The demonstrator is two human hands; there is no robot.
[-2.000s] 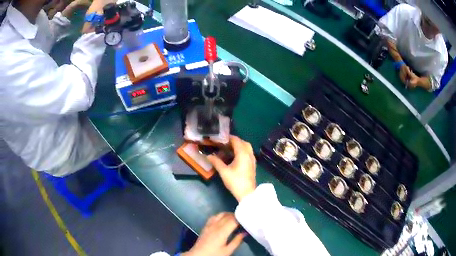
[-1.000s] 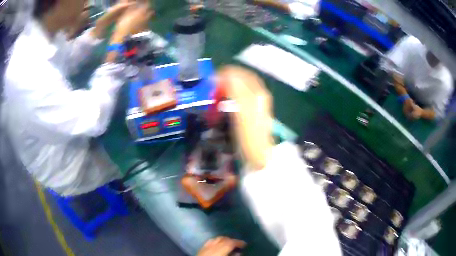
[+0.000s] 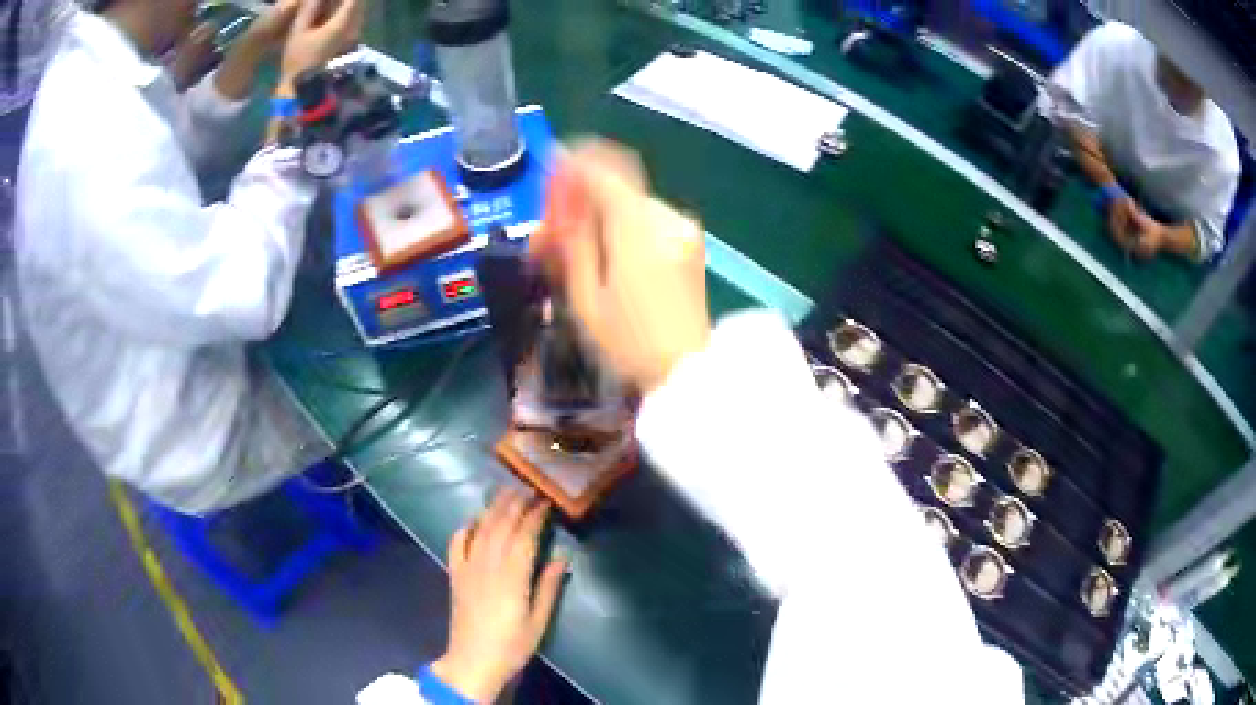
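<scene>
My right hand (image 3: 627, 269), blurred, is closed around the red press handle (image 3: 568, 214), which shows only in part, and covers much of the linkage. The black toggle press (image 3: 517, 296) stands at the bench edge. Under its pale pressing head (image 3: 551, 408) sits an orange-brown block with a pale top (image 3: 572, 475). A small dark round shape lies on the block, too blurred to name. My left hand (image 3: 496, 585) lies on the bench in front, fingers slightly apart, fingertips at the block's near left edge. I see nothing in it.
A black tray (image 3: 1061, 393) with several round watch cases (image 3: 955, 479) lies at the right. A blue control box (image 3: 413, 296) bears another orange block (image 3: 411, 221) and a clear cylinder (image 3: 479, 103). A white sheet (image 3: 730, 103) lies beyond. One person sits left, another far right.
My right hand has gone from the block up to the red handle and gripped it. My left hand has moved up from the bench edge to the block. The camera view has shifted.
</scene>
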